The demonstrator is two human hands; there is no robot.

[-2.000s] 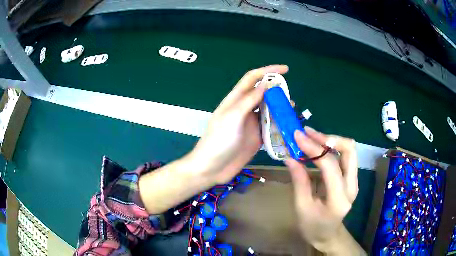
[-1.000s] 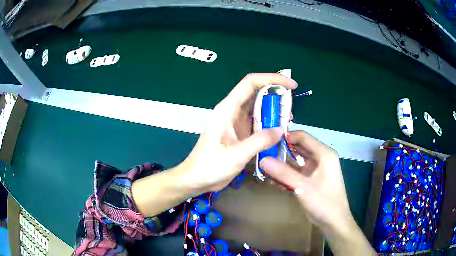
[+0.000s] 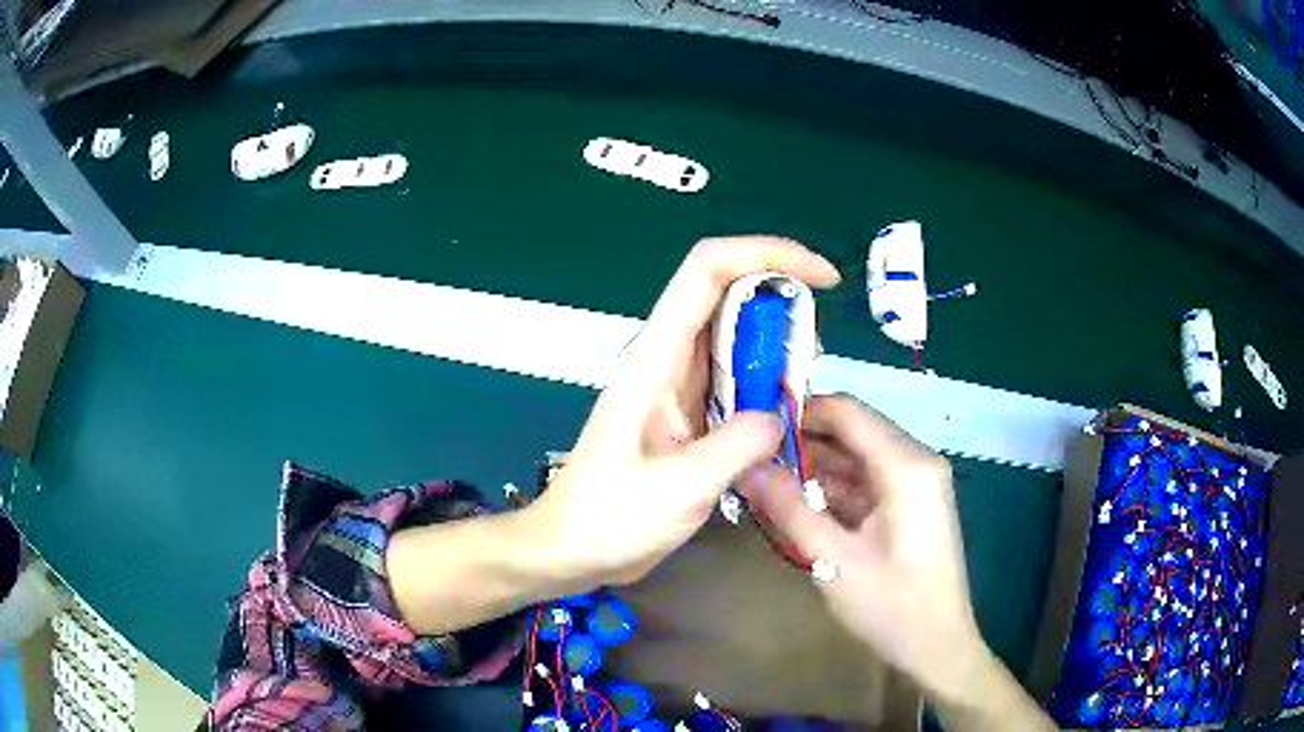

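Note:
My left hand (image 3: pixel 644 429) holds a white oval housing shell (image 3: pixel 802 322) upright around its side. A blue battery cell (image 3: pixel 761 343) lies lengthwise in the shell, with my left thumb on its lower part. My right hand (image 3: pixel 872 522) is at the shell's lower end, its fingers on the red battery leads (image 3: pixel 797 455). Small white connectors (image 3: pixel 824 571) hang by my right fingers. The lower end of the cell is hidden by my fingers.
The open battery carton (image 3: pixel 758 629) with loose blue cells is below my hands. A full battery carton (image 3: pixel 1166 572) stands at right. White shells (image 3: pixel 897 283) and cover plates (image 3: pixel 646 163) lie on the green belt beyond the white rail (image 3: pixel 386 309). A carton of white parts (image 3: pixel 97 672) is lower left.
The cell, angled over the shell two seconds ago, now lies inside it. The hands have moved slightly down since a second ago. Belt parts have shifted right, and another shell shows beyond my hands.

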